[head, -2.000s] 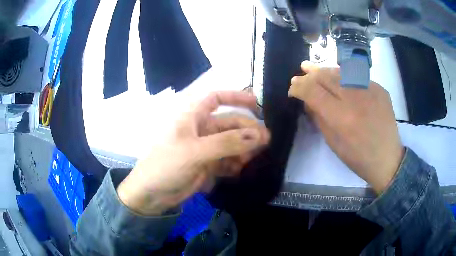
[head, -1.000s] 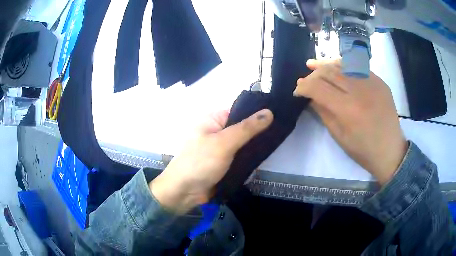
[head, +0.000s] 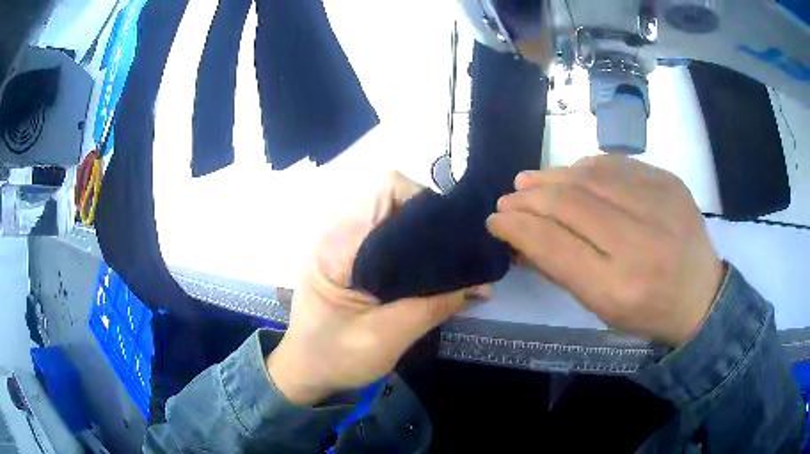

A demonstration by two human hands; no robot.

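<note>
A black fabric strip [head: 504, 124] runs from under the machine head [head: 693, 27] toward me, and its near end is folded over in my left hand. My left hand [head: 355, 310] grips this folded part, with the thumb below and the fingers behind the cloth. My right hand [head: 613, 239] lies at the strip's right edge with its fingertips on the cloth; whether they pinch it is hard to tell. The presser foot area is bright and partly hidden by the machine head. A blue-grey cylindrical attachment [head: 620, 115] hangs just above my right hand.
Several black cut pieces [head: 306, 97] lie left of the needle. A long black piece [head: 129, 177] curves over the table's left edge. A black rectangle [head: 739, 142], possibly a phone, lies right. Orange-yellow handles [head: 90, 188] show at left. A measuring tape [head: 551, 353] lines the front edge.
My left hand has taken hold of the strip and turned its near end over. My right hand has moved down and slightly left, away from the needle area.
</note>
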